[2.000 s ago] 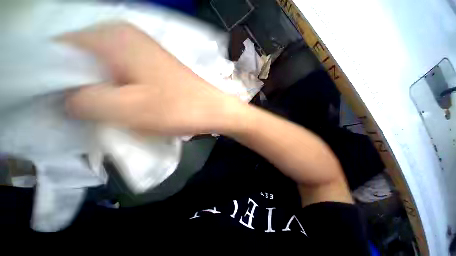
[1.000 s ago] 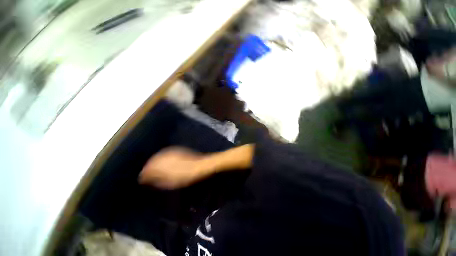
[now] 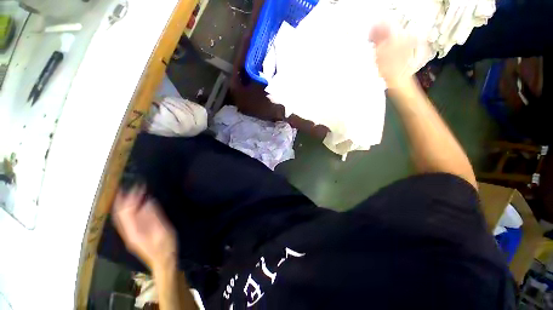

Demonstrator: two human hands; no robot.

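Note:
A large heap of white cloth pieces (image 3: 339,66) lies over a blue plastic basket (image 3: 258,54) at the top. My right hand (image 3: 391,51) reaches onto the heap, its fingers against the cloth. Glare and blur hide whether it grips a piece. My left hand (image 3: 142,224) is blurred at the lower left, beside the table's front edge and above my dark-clothed lap. Its fingers look apart, with no cloth seen in it.
The white sewing table (image 3: 79,121) with its ruler edge (image 3: 130,130) runs down the left. Black snips (image 3: 45,77) and a pale stick (image 3: 62,27) lie on it. Crumpled white cloth (image 3: 258,136) lies below the table. A cardboard box (image 3: 521,212) stands right.
The view has swung right from the machine side to the basket. My right hand now shows on the white heap, and my left hand shows beside the table edge.

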